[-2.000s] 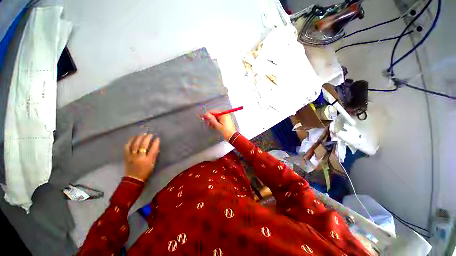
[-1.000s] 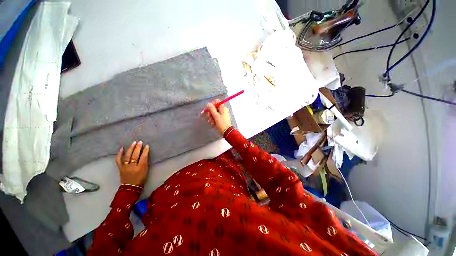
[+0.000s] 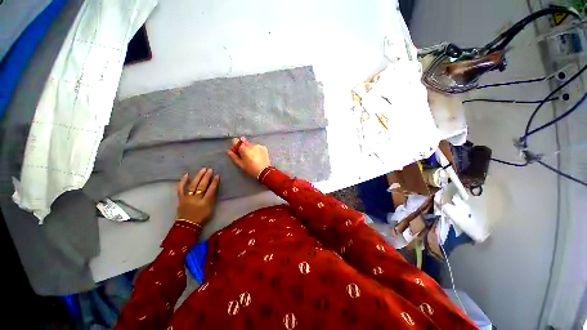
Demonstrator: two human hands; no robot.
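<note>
A grey cut panel (image 3: 277, 97) lies flat on the white table, with a crease or fold line running along its length. My left hand (image 3: 197, 198) rests palm down with fingers spread, on the panel's near edge. My right hand (image 3: 251, 158) is on the middle of the panel near the crease. Its fingers are closed on the red marking pen (image 3: 237, 145), of which only a short bit shows. A long white pattern piece (image 3: 77, 103) with a curved end lies over more grey cloth (image 3: 67, 248) at the left.
Thread snips with a white label (image 3: 122, 211) lie near the table's front edge. A black phone (image 3: 138, 46) lies at the upper left. Cream scraps (image 3: 370, 116) lie on white cloth at right. An iron (image 3: 473, 67) with cables stands beyond, and cartons and waste lie below.
My right hand has moved left along the crease with the pen, whose shaft no longer sticks out to the right. The view has shifted, so the table things appear further right.
</note>
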